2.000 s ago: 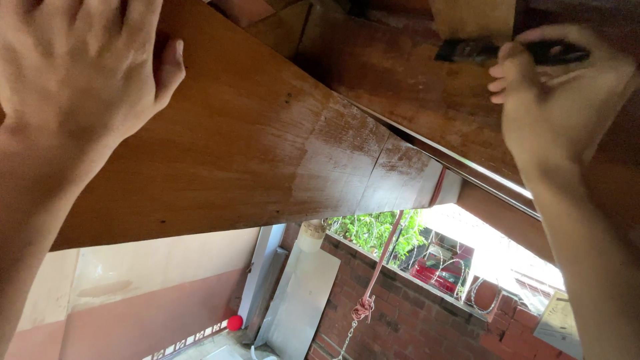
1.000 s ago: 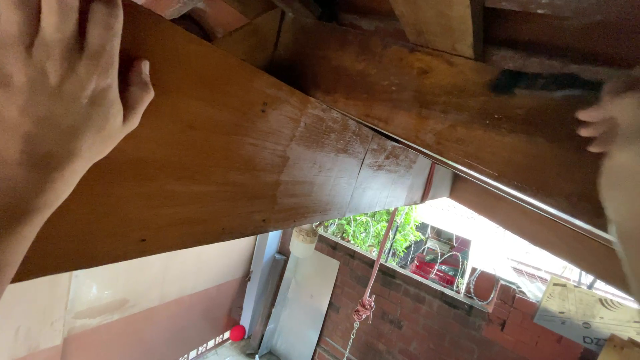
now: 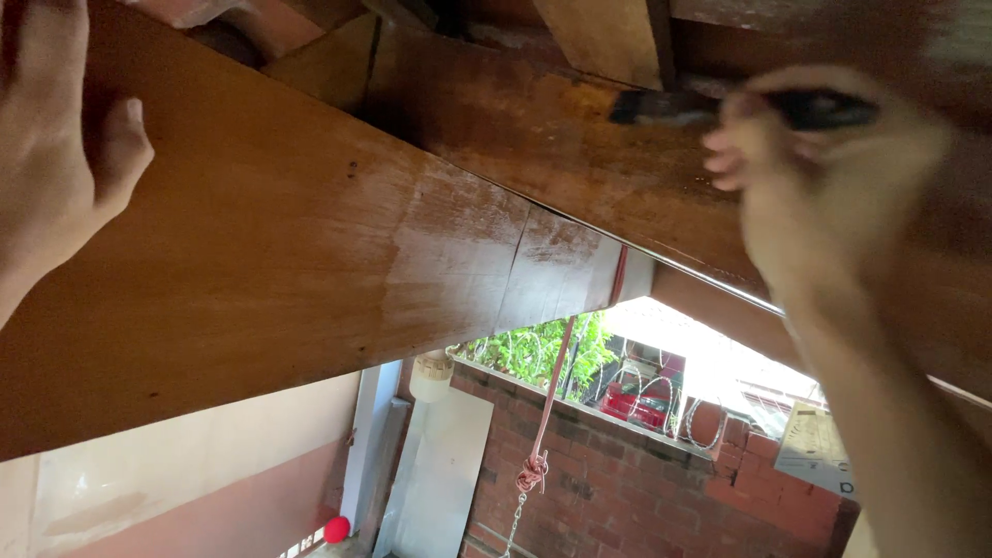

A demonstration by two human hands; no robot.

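Note:
My right hand (image 3: 821, 155), blurred, grips the dark handle of a paintbrush (image 3: 659, 107) at the upper right. The brush's dark bristles lie against a brown wooden beam (image 3: 527, 132), just under a lighter wooden block (image 3: 604, 39). The beam's surface is patchy, with a lighter orange spot beside the bristles. At the left edge, my left hand (image 3: 54, 147) rests with its fingers spread on a wide varnished wooden board (image 3: 256, 232) and holds nothing. Whitish, shiny patches cover the board's narrower far end. Part of the left hand is cut off by the frame.
Below hangs a red rope (image 3: 554, 395) knotted to a metal chain (image 3: 514, 521). Behind it stand a brick wall (image 3: 597, 473) topped with coiled razor wire (image 3: 659, 395), a leaning pale panel (image 3: 438, 465) and a cardboard box (image 3: 810, 446). A red ball (image 3: 336, 530) sits low at the left.
My right hand and the brush have moved left along the beam since one second ago, when they were near the right edge. My left hand stays on the board.

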